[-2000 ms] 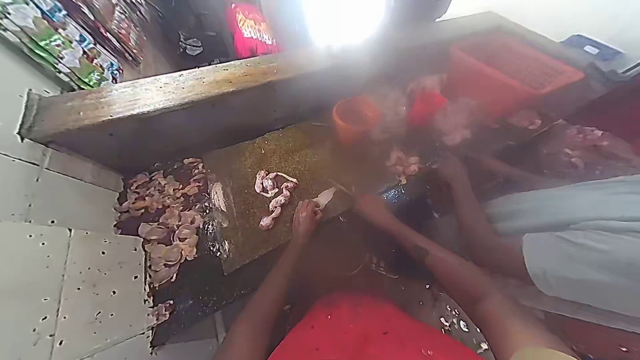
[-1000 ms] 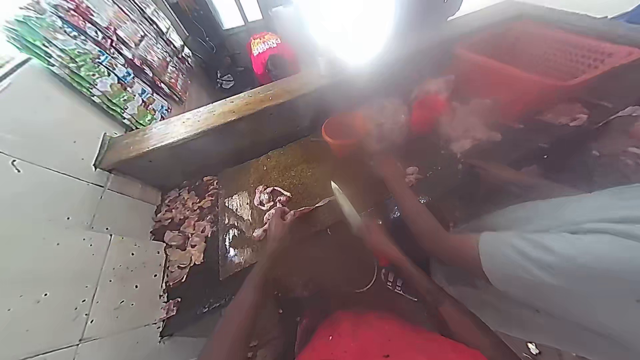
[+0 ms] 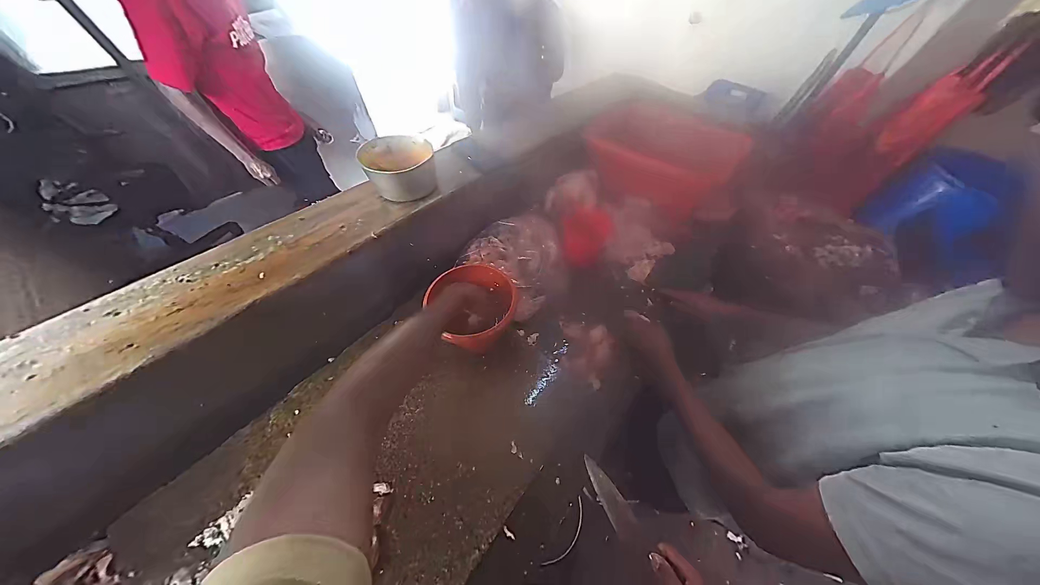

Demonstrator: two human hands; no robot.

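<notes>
My left hand (image 3: 465,302) is down inside an orange plastic bowl (image 3: 510,313); its fingers are blurred and partly hidden by the rim, so what they touch cannot be told. At the bottom edge, my right hand (image 3: 676,565) holds a knife (image 3: 608,494), its blade angled up and left. The handle is not visible. A wet, speckled cutting board (image 3: 443,439) lies under my left forearm. Scraps of raw meat (image 3: 77,566) show at the lower left corner.
A co-worker's hand (image 3: 650,337) is near raw meat pieces (image 3: 591,351) on the right. Behind are a red cup (image 3: 587,234), a red crate (image 3: 666,158) and a blue container (image 3: 934,199). A metal pot (image 3: 398,169) stands on the ledge (image 3: 236,280). People stand beyond it.
My left hand has left the meat on the board and is now in the orange bowl. The knife remains in my right hand. The view has swung right.
</notes>
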